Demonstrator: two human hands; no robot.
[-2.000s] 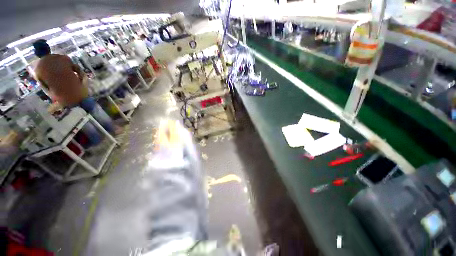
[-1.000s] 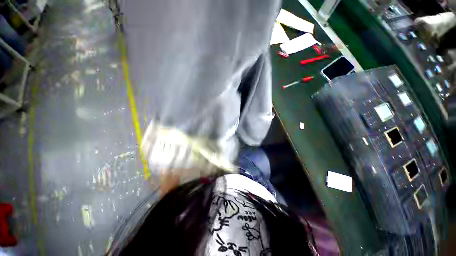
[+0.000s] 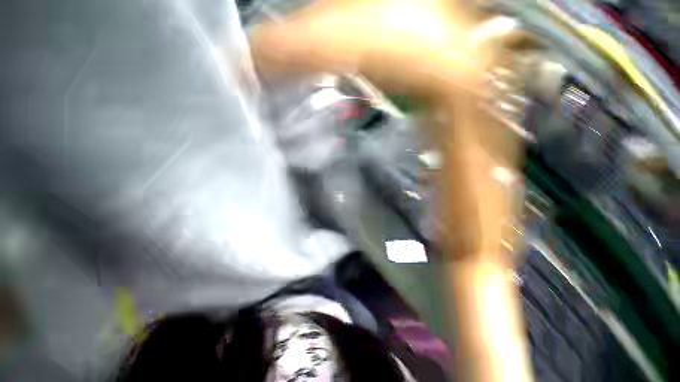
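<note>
The grey jacket (image 3: 171, 149) is large and close, filling the left side of the view. A bare arm, which looks like my right, rises from the bottom edge right of centre. It bends left at the top, where my right hand (image 3: 358, 41) is strongly blurred and meets the jacket's edge. Whether the fingers grip the cloth cannot be told. My left hand is not visible; the jacket may cover it.
A white label or paper slip (image 3: 406, 251) lies on the dark green bench, left of the arm. The stacked tray (image 3: 563, 317) is blurred right of the arm. The green conveyor belt (image 3: 611, 242) runs diagonally at right. Dark hair and a patterned white top show at the bottom.
The view has swung and blurred. The jacket has shifted left, and a bare arm has come up across the bench and tray. The papers and red pen are no longer distinguishable.
</note>
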